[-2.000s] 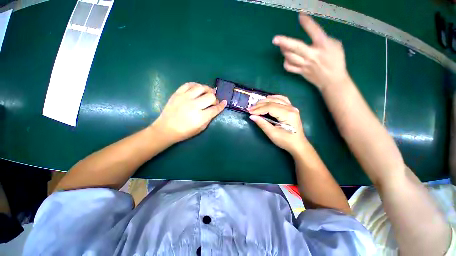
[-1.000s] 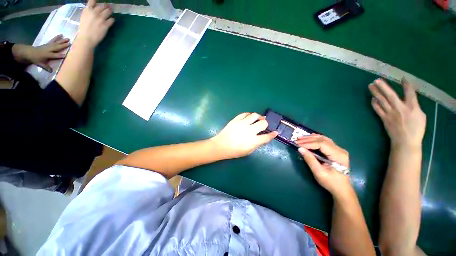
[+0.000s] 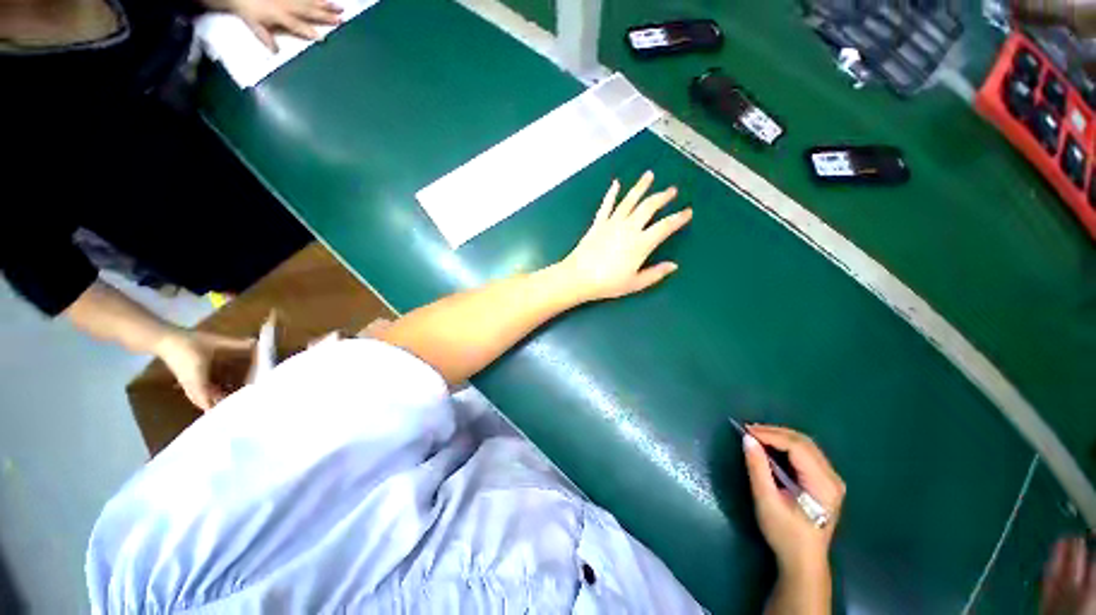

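Observation:
My left hand (image 3: 625, 246) is empty, palm down over the green bench (image 3: 649, 360) with its fingers spread, just right of a long white sticker sheet (image 3: 529, 168). The sheet has grey rectangles at its far end. My right hand (image 3: 793, 487) holds a slim tool (image 3: 784, 478) like a pen or tweezers, its dark tip pointing up and left. No handset is in either hand.
Beyond the metal rail (image 3: 841, 252), black handsets (image 3: 857, 165) lie on the green belt, near a red tray (image 3: 1040, 108) and a black plastic tray (image 3: 889, 42). A neighbour's hand (image 3: 198, 360) is over a cardboard box (image 3: 283, 300) at left. Another person's fingers (image 3: 1067, 577) show bottom right.
The handset is gone from my hands. My left hand has let go and opened; my right hand still holds the tool. The view has turned left, and the neighbour's arm at right has mostly left the picture.

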